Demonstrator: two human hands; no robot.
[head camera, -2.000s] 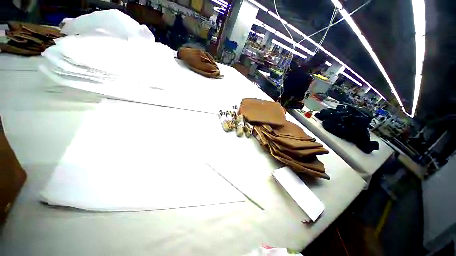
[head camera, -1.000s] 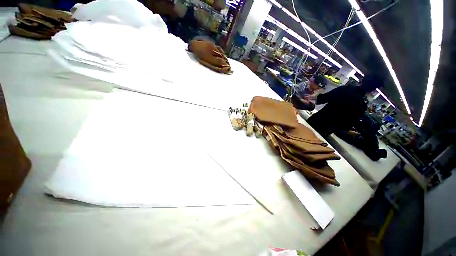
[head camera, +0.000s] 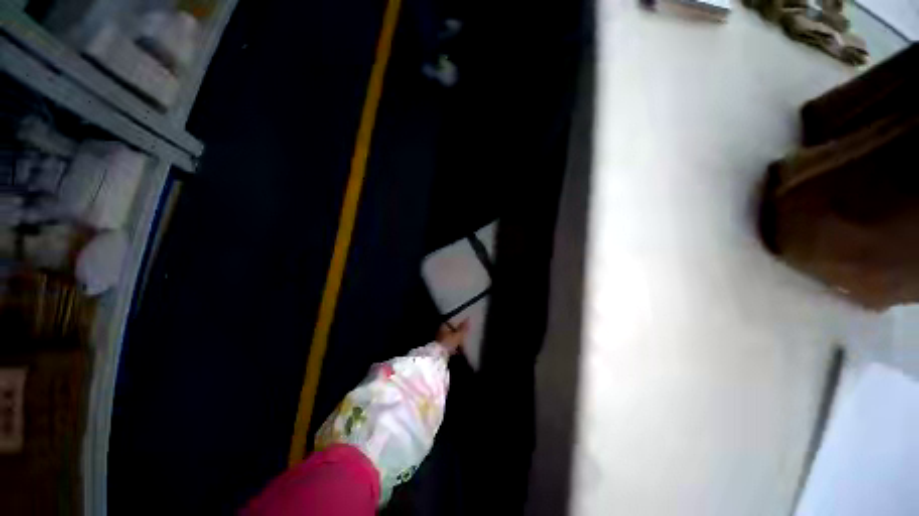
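A pale stool seat (head camera: 456, 277) with dark bands across it shows low beside the table, partly in shadow. My left hand (head camera: 454, 336) reaches down to its near edge, with the fingers closed on that edge; the hand is small and blurred. The forearm wears a white flowered sleeve cover over a pink sleeve. The stool's legs are hidden in the dark. My right hand is not in view.
The white-covered table (head camera: 685, 252) fills the right side. Brown handbags (head camera: 857, 191) stand on it, with small tan bundles (head camera: 821, 30) farther up and white sheets (head camera: 872, 443) below. A yellow floor line (head camera: 348, 222) and a metal-framed shelf (head camera: 151, 222) lie left.
The view has swung left and down from the table top to the floor beside it. My left hand has come into view at the stool.
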